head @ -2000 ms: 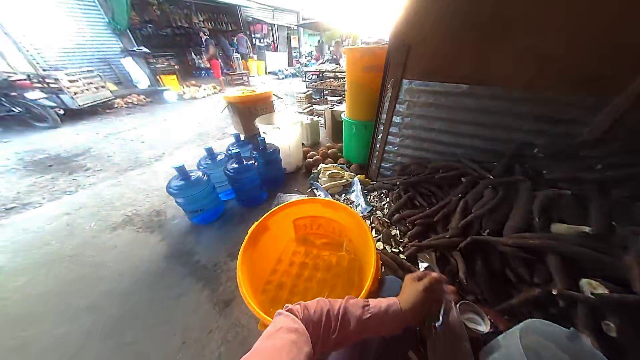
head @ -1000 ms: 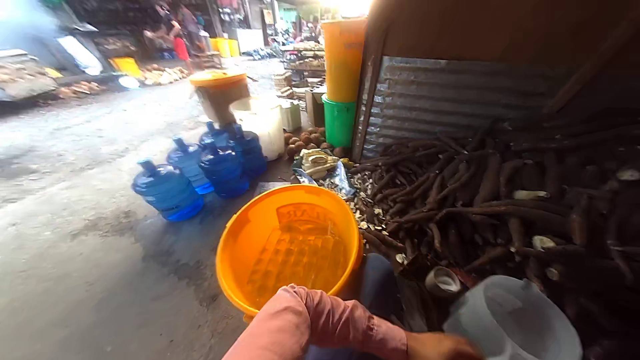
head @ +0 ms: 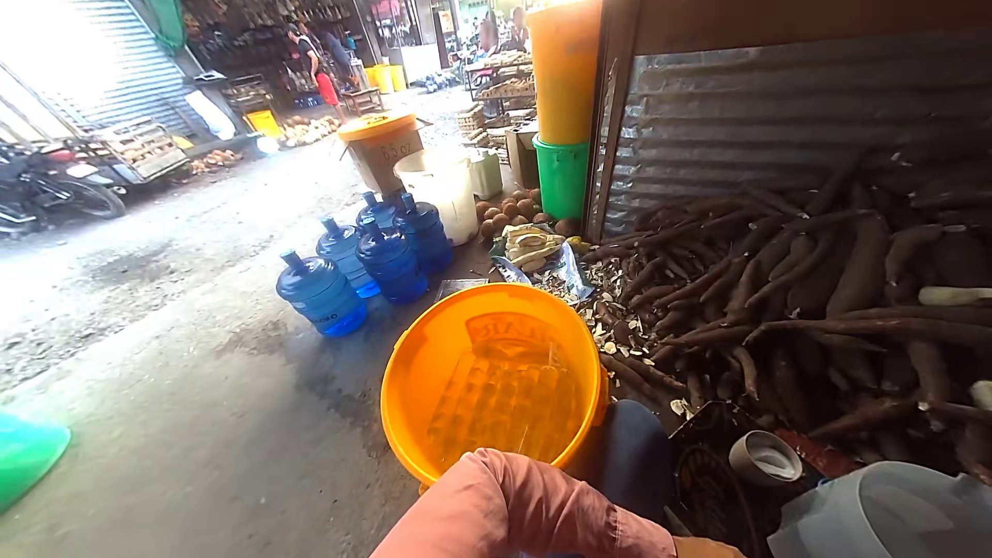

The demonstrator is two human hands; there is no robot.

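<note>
My left arm, in a pink sleeve, reaches across the bottom to the right. Only the wrist and back of my left hand show at the lower edge; its fingers are cut off, so any hold is hidden. My right hand is out of view. Above the sleeve stands a large orange plastic tub, its ridged bottom visible. Right of my left hand is a translucent plastic container. A small white tub with something pale inside sits just beyond it. Long brown cassava roots lie heaped at the right.
Several blue water jugs stand left of the orange tub. Beyond are a white bucket, a green bucket, peeled roots and brown round produce. Corrugated metal backs the heap. A person is far off.
My left hand has moved down and right, from beside the tub's right rim to the bottom edge, mostly out of view. A green thing now shows at the left edge.
</note>
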